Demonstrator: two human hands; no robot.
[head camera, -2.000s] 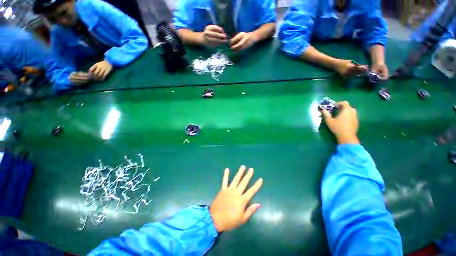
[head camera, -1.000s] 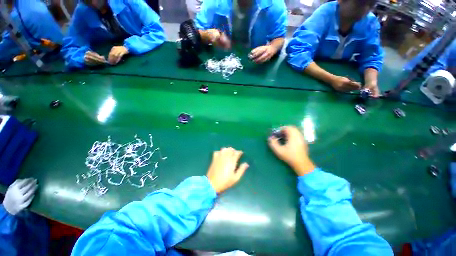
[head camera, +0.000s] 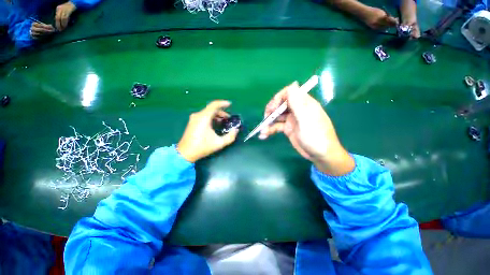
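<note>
My left hand (head camera: 207, 131) holds a small dark round unit (head camera: 231, 124) between thumb and fingers, just above the green surface at the middle. Pale bits show on the unit; its details are too small to tell. My right hand (head camera: 301, 123) holds slim silver tweezers (head camera: 280, 110) slanted down to the left. Their tips are just right of the unit, apart from it. A tangled pile of thin white wires (head camera: 96, 156) lies on the green surface to the left of my left hand.
Dark part-built units lie along the green belt (head camera: 242, 59): two at the left (head camera: 139, 90) (head camera: 164, 41), several at the right (head camera: 382, 52). Across the table are other people's hands (head camera: 381, 19) and another white wire pile (head camera: 209, 6). A white round object (head camera: 480, 29) stands far right.
The dark unit, earlier in my right hand, is now in my left hand. My right hand now holds tweezers. My hands have come closer together, and the view has tilted down.
</note>
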